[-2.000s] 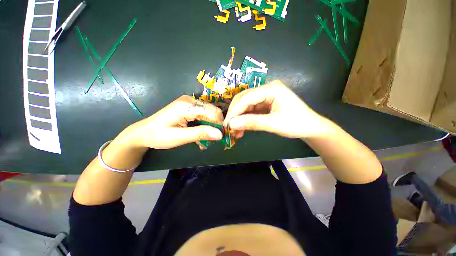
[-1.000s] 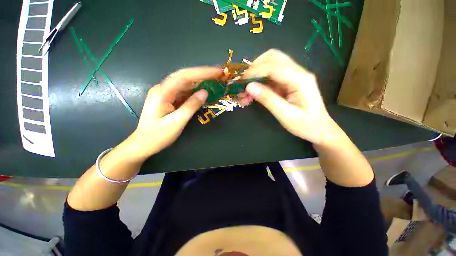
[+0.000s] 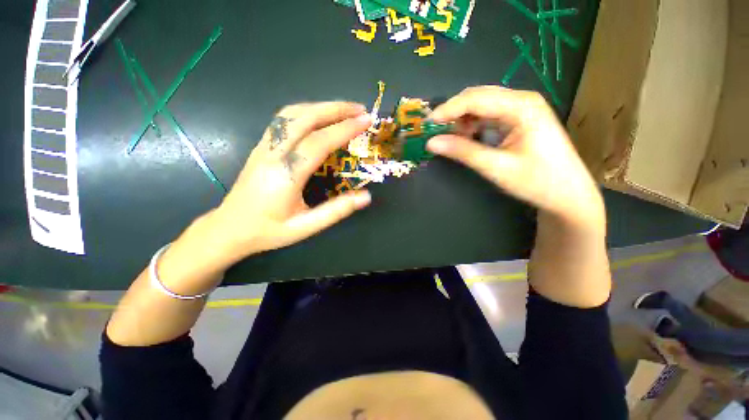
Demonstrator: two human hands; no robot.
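A heap of small circuit boards with orange and white flex tails (image 3: pixel 367 156) lies on the dark green mat in front of me. My left hand (image 3: pixel 308 168) is spread around the heap's left side, fingers apart; its palm side is hidden, so I cannot tell if it grips any boards. My right hand (image 3: pixel 484 139) pinches green circuit boards (image 3: pixel 416 145) between thumb and fingers at the heap's right side; their orange tails point up and left. How many it holds is unclear.
A pile of panels (image 3: pixel 427 15) lies at the far side. Waste rails lie crossed at left (image 3: pixel 163 107) and at far right (image 3: pixel 542 41). Silver tweezers (image 3: pixel 103 34) rest by a white label strip (image 3: pixel 51 123). An open cardboard box (image 3: pixel 657 107) stands at right. A person's leg (image 3: pixel 698 332) shows at lower right.
The green boards held between both hands are now in my right hand only, which has turned at the heap's right. My left hand has opened and moved down over the heap's left side.
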